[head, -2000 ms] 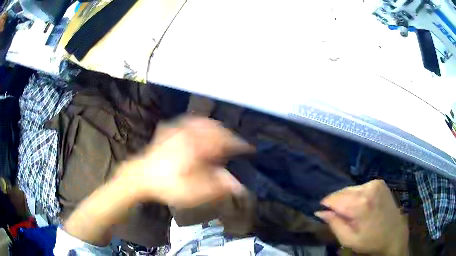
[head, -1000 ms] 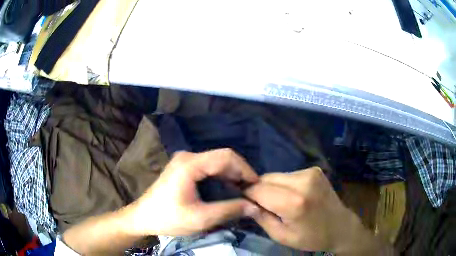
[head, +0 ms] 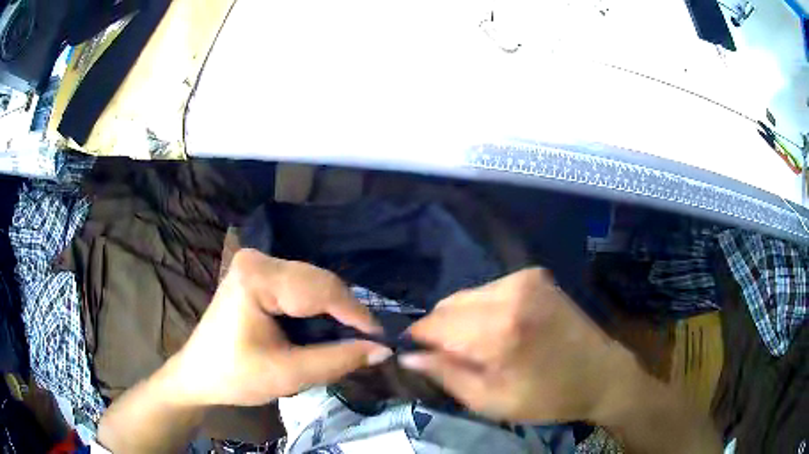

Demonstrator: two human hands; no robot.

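Note:
My left hand (head: 275,341) and my right hand (head: 514,355) meet at the lower middle, over my lap. Thumb and fingers of each pinch the edge of a dark navy-black cloth (head: 355,239), with fingertips almost touching. The dark cloth spreads out behind the hands, up to the table edge. A bit of plaid fabric (head: 377,300) shows between the hands. Brown cloth (head: 133,293) lies to the left. Which layers are pinched is hidden by the fingers.
The white table (head: 355,80) with ruler tape (head: 621,182) lies ahead. A black band strip (head: 115,80) lies on cardboard (head: 168,97) at the left. Plaid cloth hangs at far left (head: 53,284) and right (head: 767,293). Snips (head: 785,151) lie at the table's right.
My left hand came down from a blurred reach to meet my right hand, which moved left. Both have since shifted slightly left with the dark cloth. The view has turned.

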